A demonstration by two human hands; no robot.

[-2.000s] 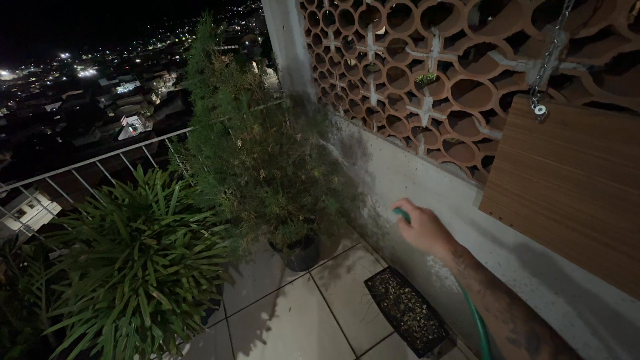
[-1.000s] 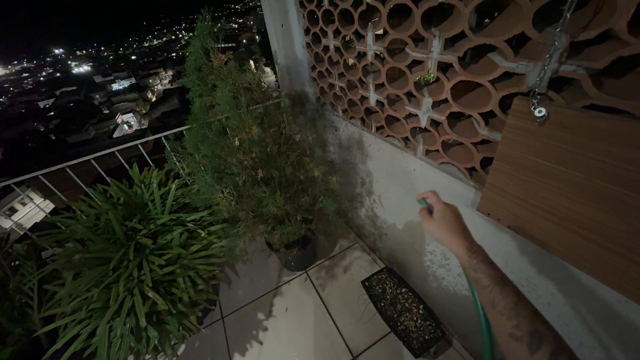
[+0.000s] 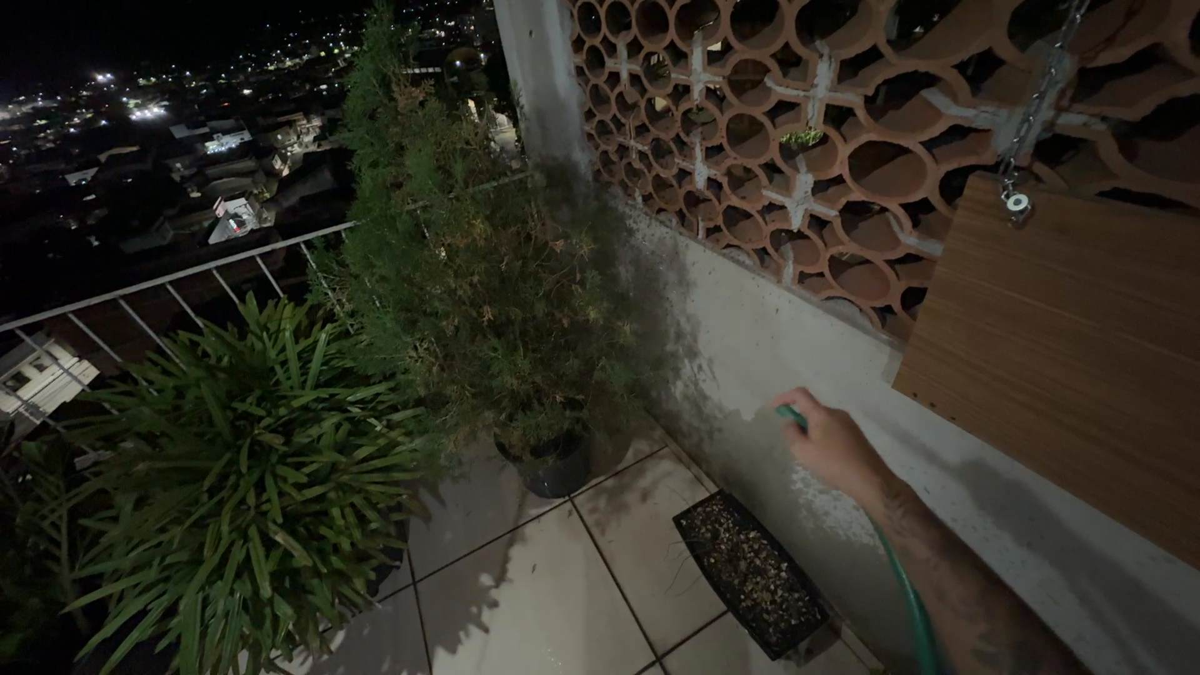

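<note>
My right hand [image 3: 830,441] is closed around the end of a green garden hose [image 3: 905,572], which runs down along my forearm. The hose end points left, toward a potted conifer [image 3: 497,281] with partly browned foliage in a black pot [image 3: 548,464]. Whether water comes out is hard to tell in the dim light. Below and left of the hand, a black rectangular planter [image 3: 750,572] with gravel-like contents rests on the floor beside the wall. My left hand is out of view.
A large strap-leaved plant [image 3: 253,478] fills the lower left, by a metal railing [image 3: 178,277]. On the right are a low wall [image 3: 750,347], terracotta ring blockwork [image 3: 750,136] and a wooden panel [image 3: 1069,347] beside a chain [image 3: 1031,112]. The floor has light tiles [image 3: 525,591].
Between two seconds and one second ago, my right hand moved a little right with the hose. It has stayed near there since.
</note>
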